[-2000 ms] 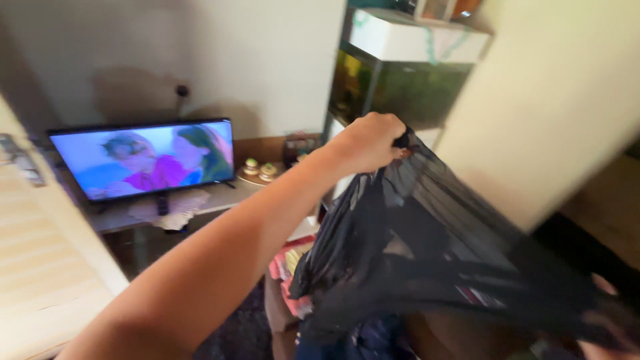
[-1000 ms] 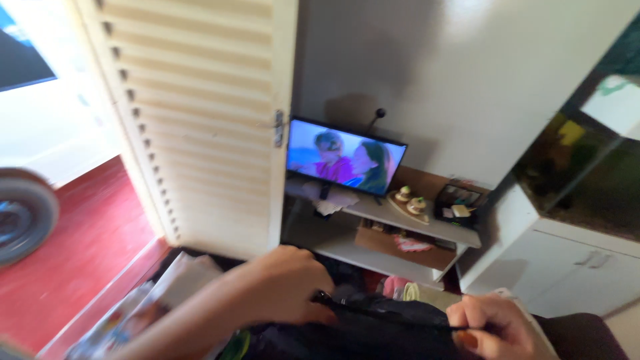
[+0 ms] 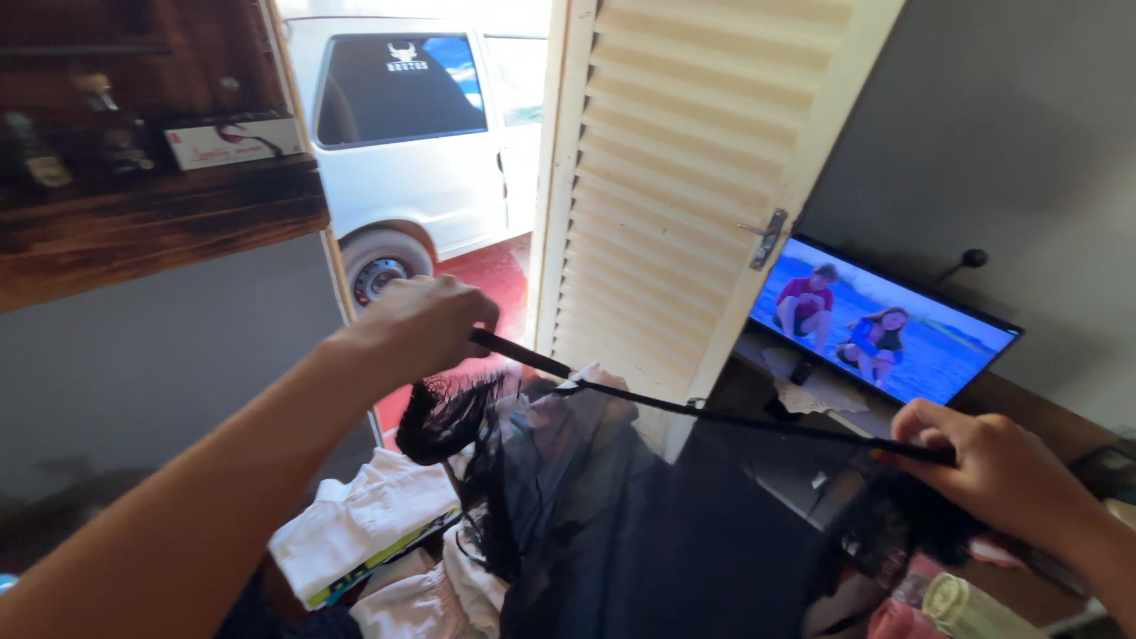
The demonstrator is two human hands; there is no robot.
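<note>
A sheer black garment (image 3: pixel 657 515) with a dark band along its top edge hangs stretched between my hands. At the band's left end, my left hand (image 3: pixel 422 324) grips it, palm down. My right hand (image 3: pixel 994 461) pinches the other end, lower in the view. Lace or fringe shows at the garment's left side. Behind and below it lie folded white clothes (image 3: pixel 368 519), a pale pink garment (image 3: pixel 422 595) and, at the lower right, a rolled light yellow cloth (image 3: pixel 963 603) beside pink cloth. The sheer fabric partly hides what is behind it.
A cream louvred door (image 3: pixel 683 195) stands open, with a white vehicle (image 3: pixel 426 186) outside on red ground. A lit television (image 3: pixel 879 324) is at the right on a low unit. A dark wooden shelf (image 3: pixel 160 226) with bottles and a box is at the upper left.
The view has swung left toward the doorway. The black garment, bunched low between my hands one second ago, is now raised and spread with its band taut. My hands are farther apart.
</note>
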